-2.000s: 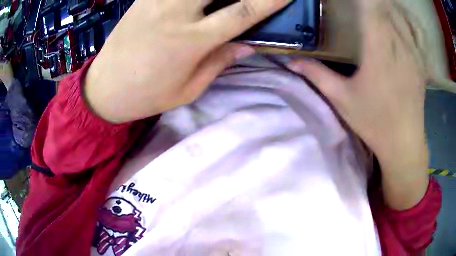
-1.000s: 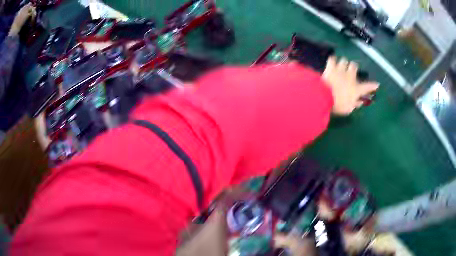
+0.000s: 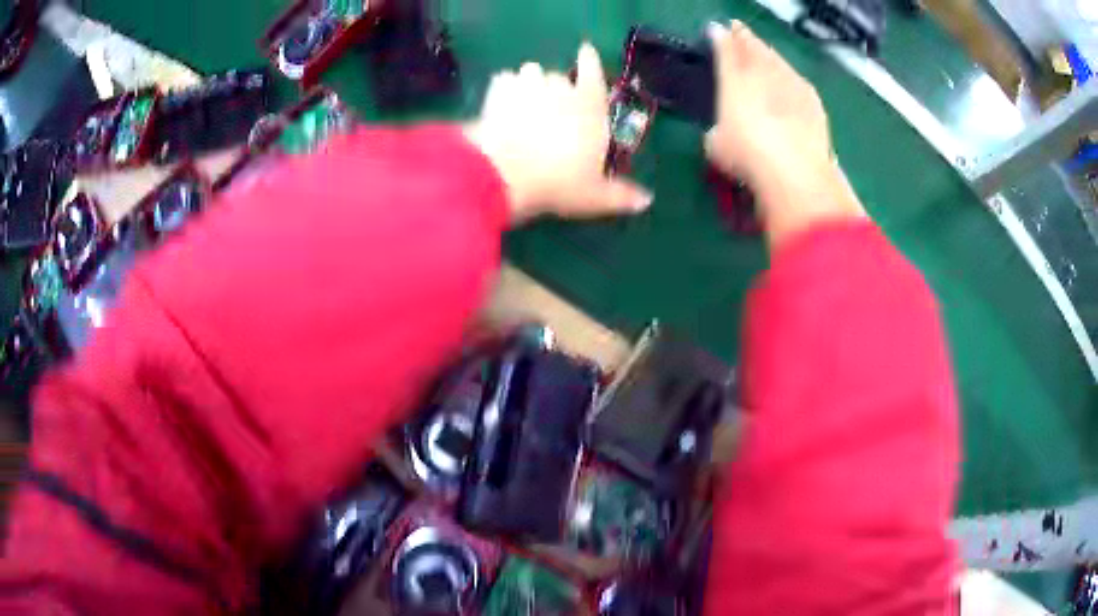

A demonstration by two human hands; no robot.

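Note:
A black cover (image 3: 674,75) lies on the green surface (image 3: 626,262) at the top centre, beside a narrow red housing with a green board (image 3: 629,120). My left hand (image 3: 548,138) is just left of this housing, empty, with index finger and thumb spread apart. My right hand (image 3: 771,120) curves round the right end of the black cover and touches it. Its fingertips are blurred, so I cannot tell whether it grips. A small dark red piece (image 3: 732,199) shows below the right palm, partly hidden.
Open red housings with round speakers (image 3: 434,572) and black covers (image 3: 530,443) crowd a tan board between my forearms. More units (image 3: 175,202) lie at the left, partly under my left sleeve. A white line and a metal frame (image 3: 1042,138) run along the right.
The view has swung from my lap to the green surface. My left hand has drawn back leftward from its reach across the surface. My right hand has come in beside the black cover.

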